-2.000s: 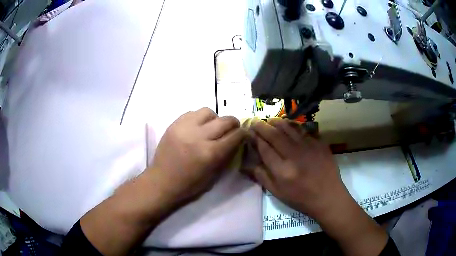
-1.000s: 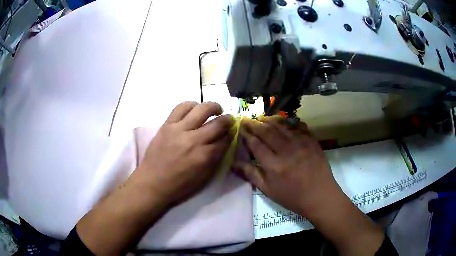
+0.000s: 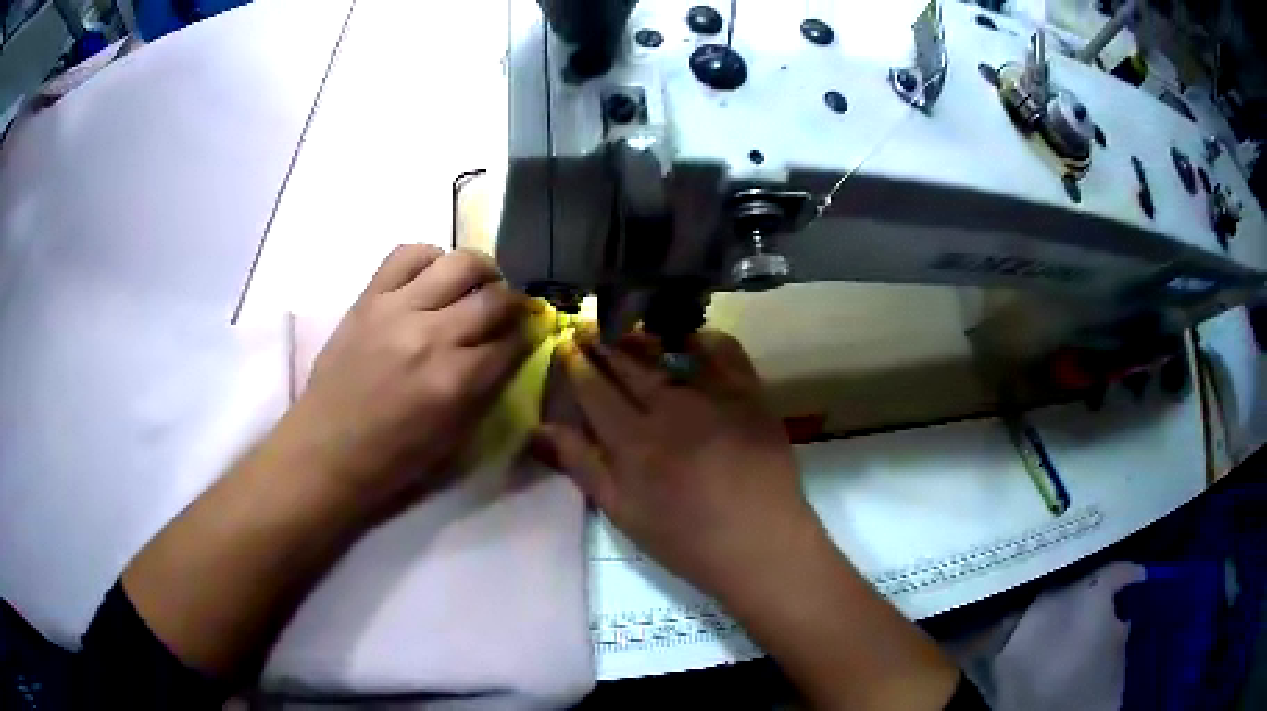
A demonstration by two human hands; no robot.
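Note:
Pale pink fabric [image 3: 459, 597] lies on the white table and hangs over its front edge. Its edge is lit yellow by the lamp under the sewing machine head [image 3: 611, 208]. My left hand [image 3: 410, 368] lies on the fabric left of the needle area, fingertips pinching its edge. My right hand [image 3: 674, 445] is beside it, just right of the needle area, fingers on the same edge. The two hands nearly meet. The needle and presser foot are mostly hidden by the fingers and machine parts.
A larger pale pink panel [image 3: 111, 347] spreads over the left side. A printed ruler scale [image 3: 973, 563] runs along the front edge. A thin green-blue stick [image 3: 1039, 465] lies right of the bed. Pink cloth [image 3: 1070, 639] and a blue object [image 3: 1181, 625] are at lower right.
The machine, fabric and both hands have shifted left in the picture as the view moved. Both hands stay at the fabric edge, now closer under the machine head.

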